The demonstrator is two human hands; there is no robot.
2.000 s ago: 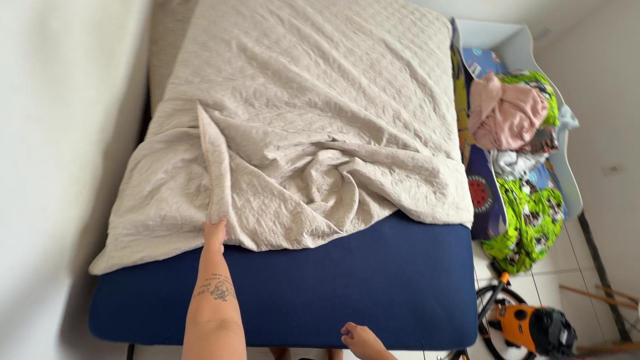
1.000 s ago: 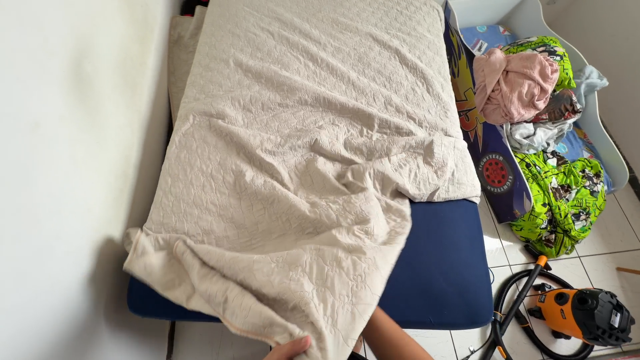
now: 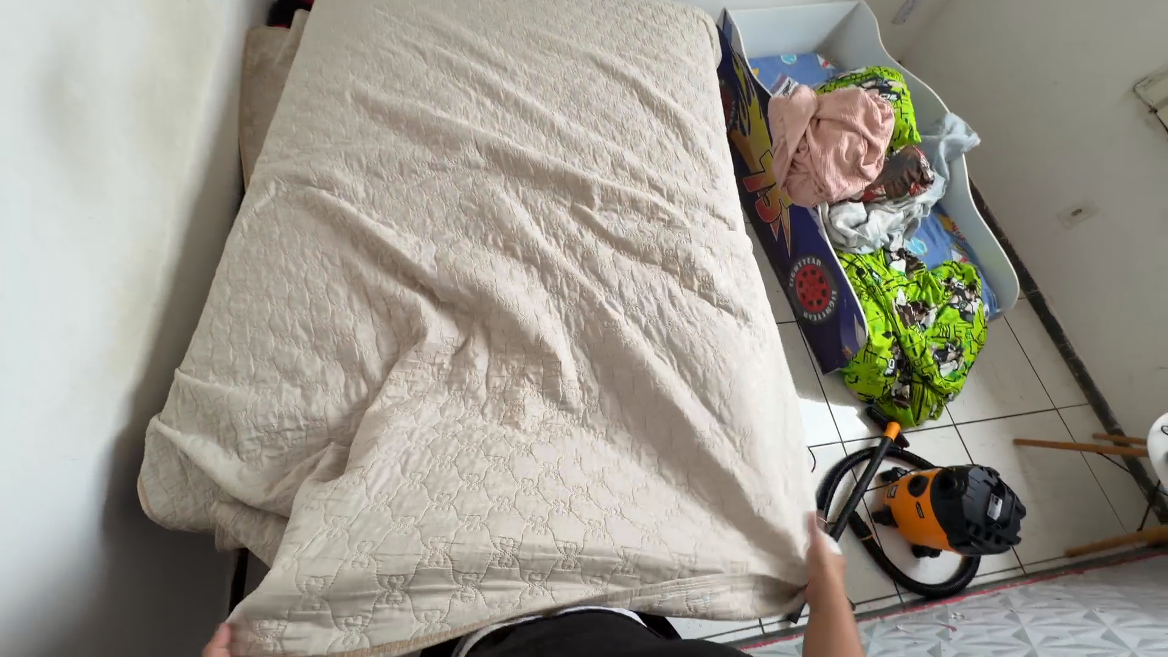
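A beige quilted bedspread [image 3: 511,365] covers the bed and is drawn over its near end, with folds running across the middle. At the bottom left, my left hand [image 3: 219,641] grips the near left corner of the bedspread; only part of the fingers shows. My right hand [image 3: 819,557] holds the near right corner beside the bed's right edge. Between both hands the hem hangs in a shallow curve in front of my dark clothing. The blue mattress is hidden under the cloth.
Right of the bed stands a child's car-shaped bed [image 3: 792,219] with a pink cloth [image 3: 830,141] and green patterned bedding [image 3: 912,328] spilling toward the tiled floor. An orange and black canister vacuum cleaner [image 3: 954,511] with its hose [image 3: 844,484] lies near my right hand. A wall [image 3: 100,228] borders the left side.
The bedspread, bunched with the blue mattress showing before, now spreads over the near end. My right hand has moved right to its right corner, and my left hand has moved left.
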